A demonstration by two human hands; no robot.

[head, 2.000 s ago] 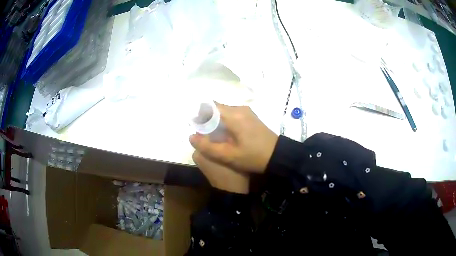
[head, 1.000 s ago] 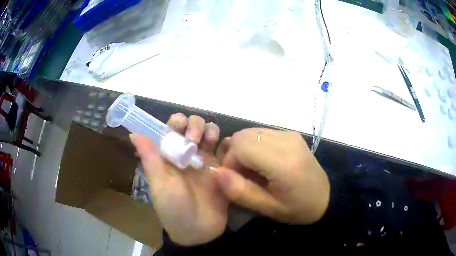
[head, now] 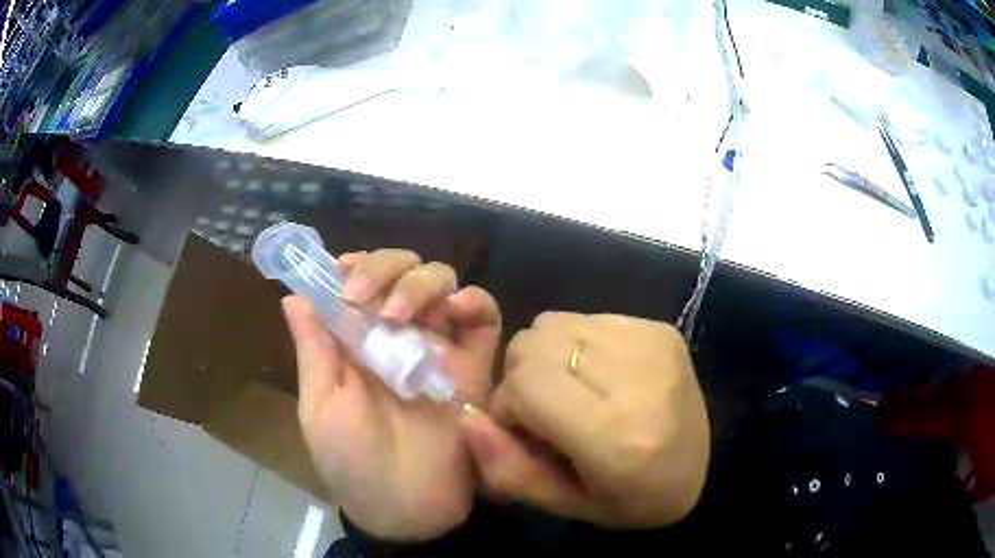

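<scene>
A translucent syringe barrel [head: 327, 296] lies slantwise across my left hand [head: 387, 425], its flanged open end at the upper left and its nozzle at the lower right. A white piston [head: 397, 360] shows inside near the nozzle. My left thumb and fingers close around the barrel. My right hand [head: 606, 420], with a ring on one finger, has its thumb and curled finger at the nozzle tip. A tiny yellowish piece [head: 470, 409] shows there between the fingertips; its exact form is too small to tell.
Below my hands, an open cardboard box [head: 207, 338] stands on the tiled floor. On the white bench lie two tweezers-like tools [head: 906, 180], a cord with a blue piece [head: 730, 160] running over the bench edge, and a white bag [head: 316, 100]. A red stool is at far left.
Over two seconds my hands have turned the barrel from upright over the bench to slantwise above the box. In the last second they have moved slightly lower, and the view has shifted.
</scene>
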